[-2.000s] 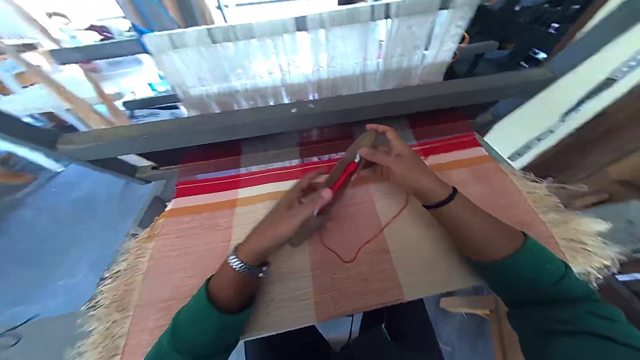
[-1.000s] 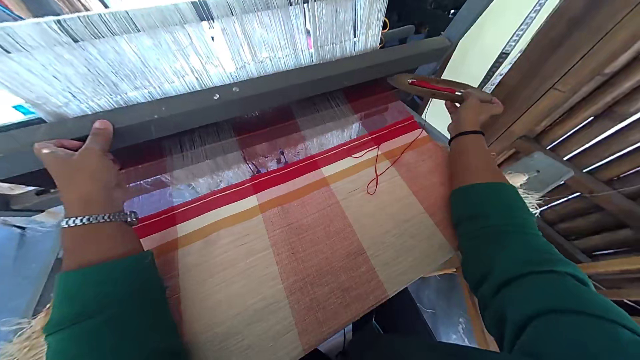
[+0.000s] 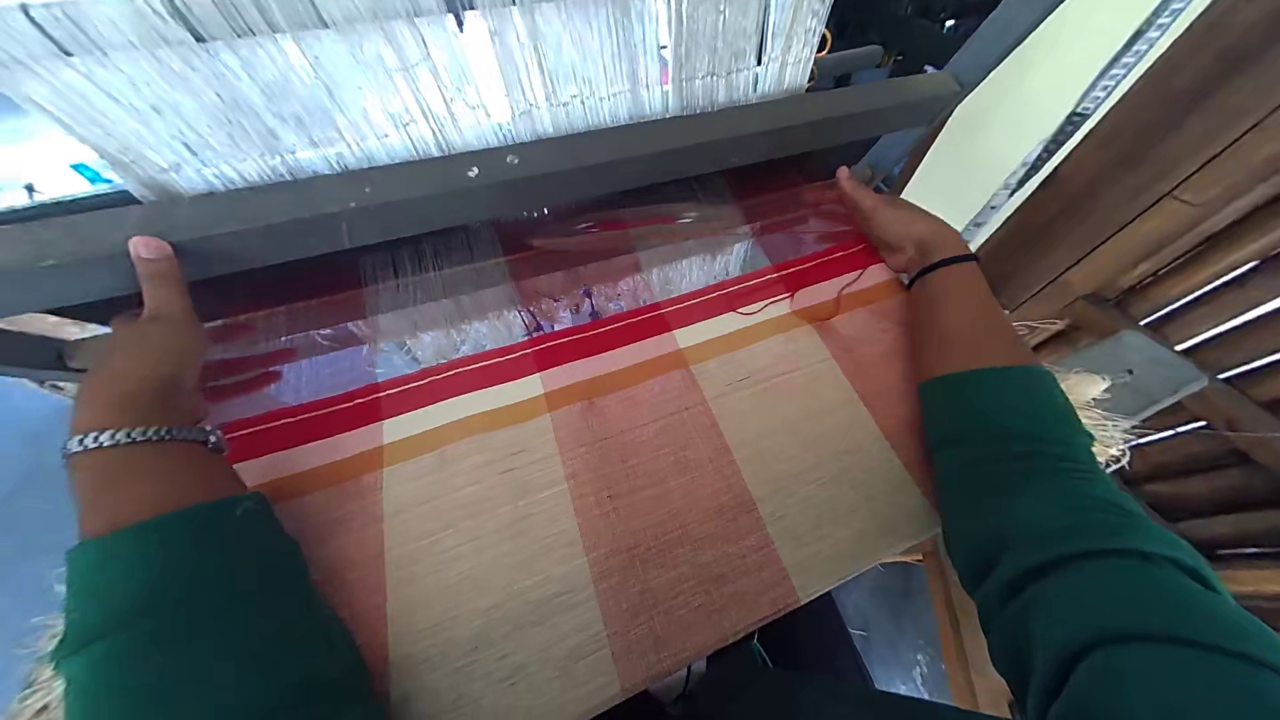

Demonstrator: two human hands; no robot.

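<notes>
A wooden boat shuttle [image 3: 640,225] with red thread, blurred, lies between the warp threads behind the edge of the striped woven cloth [image 3: 660,470]. My right hand [image 3: 895,225] is at the right edge of the warp, fingers extended, with nothing seen in it. At the warp's left side is my left hand [image 3: 150,340], thumb up by the grey wooden beater beam [image 3: 480,165]; its fingers are spread partly beneath the warp threads. A loose red thread [image 3: 840,295] curls over the cloth's red and cream bands near my right hand.
White string heddles [image 3: 400,90] hang behind the beater beam. A wooden slatted wall [image 3: 1190,200] stands at the right. Pale fibre fringe [image 3: 1095,400] sticks out beside my right sleeve. A pale board [image 3: 1040,110] slants behind my right hand.
The shuttle has left my right hand and is now between the warp threads. My left hand has moved from the beater beam to the warp's left edge. Earlier both hands were at the shuttle over the cloth.
</notes>
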